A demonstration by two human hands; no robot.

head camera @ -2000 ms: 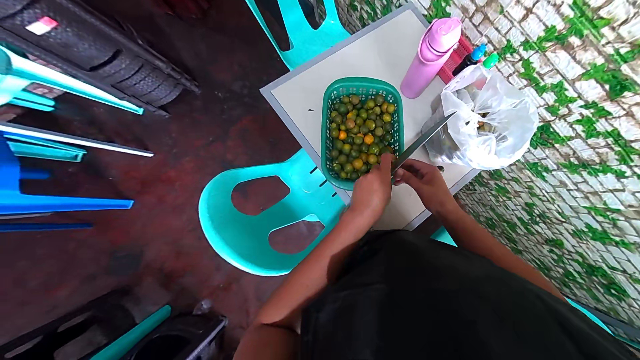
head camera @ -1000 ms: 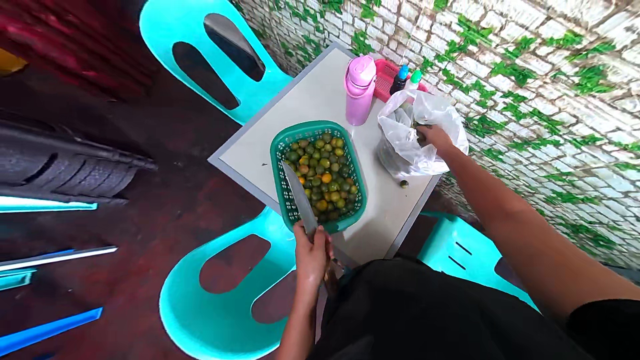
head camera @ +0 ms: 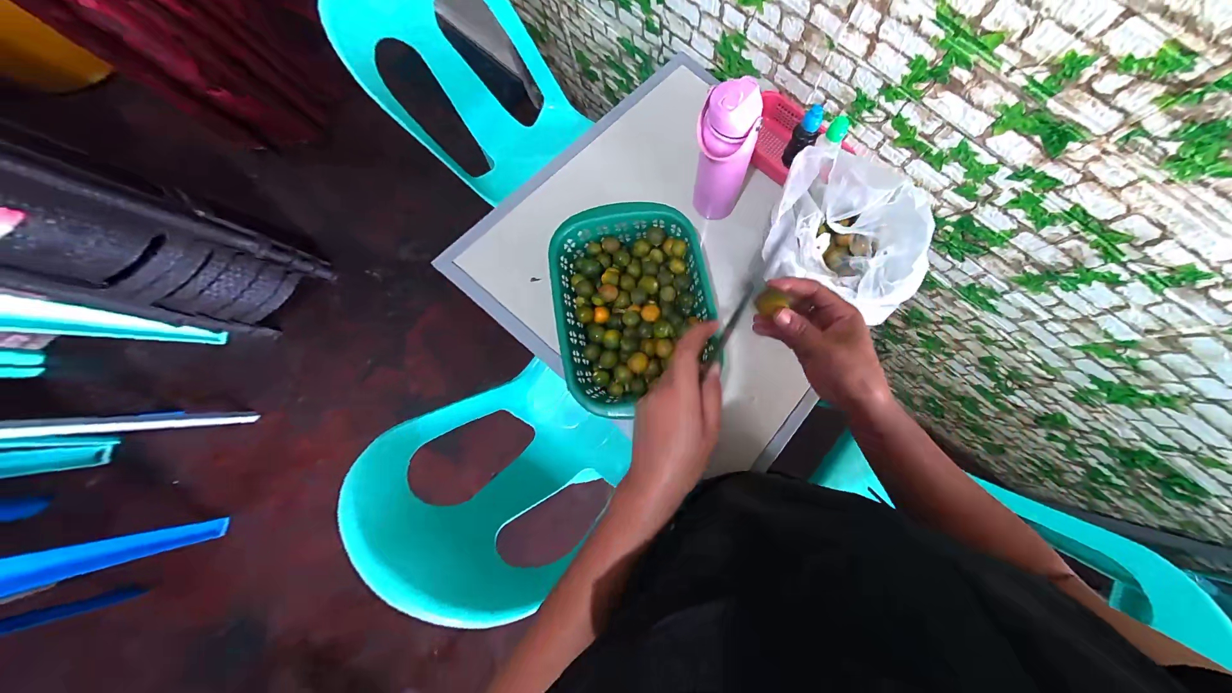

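Note:
My left hand (head camera: pixel 681 393) is closed around the handle of a knife (head camera: pixel 739 316), at the near right rim of a green plastic basket (head camera: pixel 564 318). The blade points up and away over the table, edge-on to the view. Many small green and orange citrus fruits (head camera: pixel 630 298) fill the basket. To the right of the blade, my right hand (head camera: pixel 818 332) pinches one small citrus fruit (head camera: pixel 772 301) between thumb and fingers. Just beyond it stands an open white plastic bag (head camera: pixel 890 250) with more fruits inside.
On the grey-edged table (head camera: pixel 616 166) stand a pink bottle (head camera: pixel 727 144) and a red plastic basket (head camera: pixel 773 135) with small capped bottles. Turquoise plastic chairs (head camera: pixel 423 568) surround the table. A brick-patterned wall with printed leaves (head camera: pixel 1049 183) runs along the right side.
My right hand has come back from inside the white bag and now holds a fruit. My left hand has moved the knife from above the fruit to the basket's right side.

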